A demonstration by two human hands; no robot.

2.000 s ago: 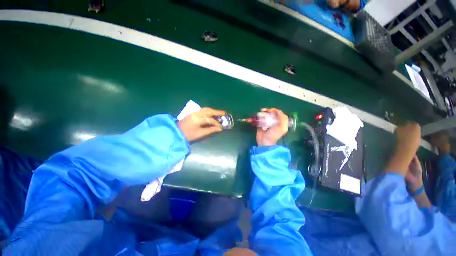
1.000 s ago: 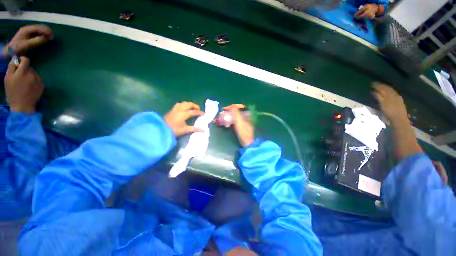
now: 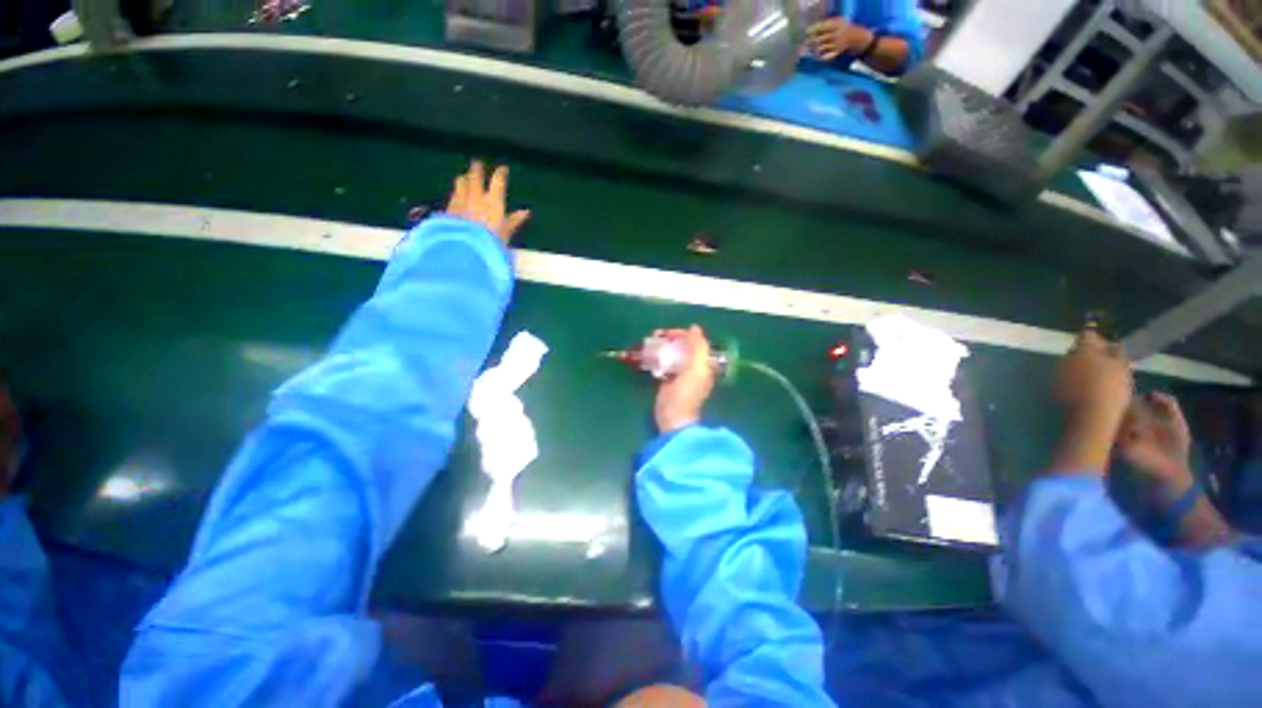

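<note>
My right hand [image 3: 685,385] holds the dispensing syringe [image 3: 667,354] above the green bench, its needle pointing left. A green adapter [image 3: 731,358] is at its rear, with a clear air hose [image 3: 807,415] curving away to the right. My left hand [image 3: 485,203] is stretched out beyond the white strip, fingers spread, with nothing seen in it. A small workpiece [image 3: 419,215] lies just left of its fingers. The crumpled white wiping cloth [image 3: 504,436] lies on the bench left of the syringe.
The black controller [image 3: 900,470] with a red light and a white wipe [image 3: 913,368] on top stands at right. Another person's hands [image 3: 1098,380] are beyond it. More workpieces [image 3: 703,244] lie past the white strip [image 3: 623,281]. A ribbed duct [image 3: 671,56] is at the top.
My left hand has moved from beside the cloth to beyond the white strip; the workpiece it held two seconds ago is gone from it. The syringe has moved away from the cloth. The view has shifted.
</note>
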